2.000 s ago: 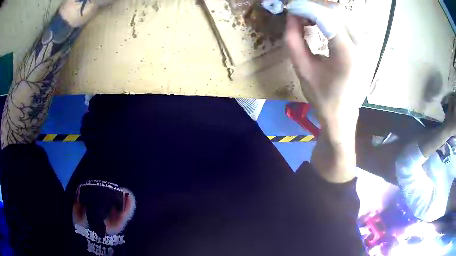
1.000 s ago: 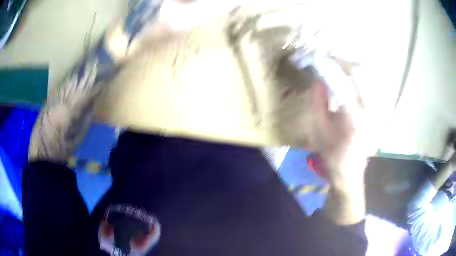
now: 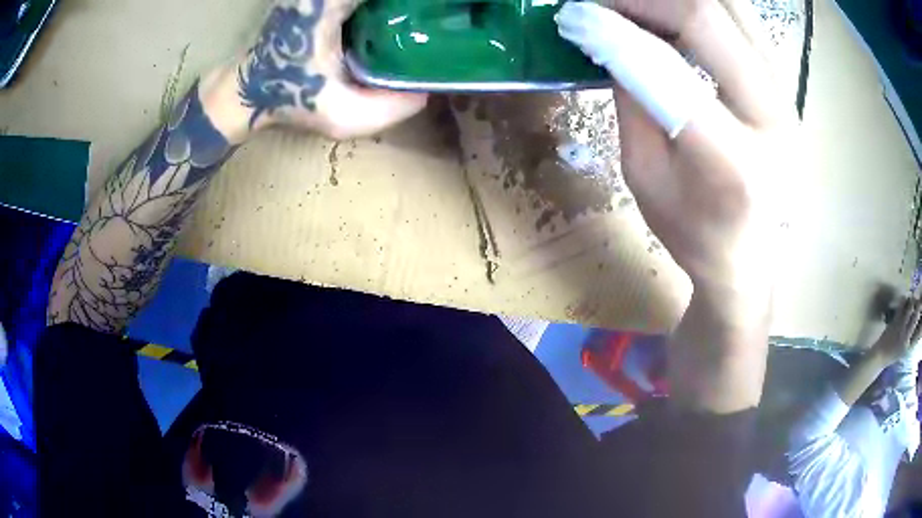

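The glossy dark green housing (image 3: 455, 46) is held up over the bench at the top edge, its recess facing me and its pale rim along the bottom. My left hand (image 3: 344, 96) grips its left end, fingers partly out of the picture. My right hand (image 3: 687, 142) is at its right end, with the finger in the white finger cot (image 3: 637, 71) on the green surface; its other fingers are partly cut off or hidden. A tiny white cap (image 3: 576, 154) stands on the stained cardboard pad (image 3: 536, 187) below the housing.
Tan cardboard bench cover (image 3: 334, 233) has brown spots. Small silvery bits (image 3: 784, 15) lie at the top right. A green mat (image 3: 45, 177) is at left. Another person's arm and white sleeve (image 3: 839, 455) are at lower right. A red object (image 3: 617, 359) is below the bench edge.
The housing has come into view between both hands. My left hand has moved right into view. My right hand has left the cap and is now at the housing. The view has shifted.
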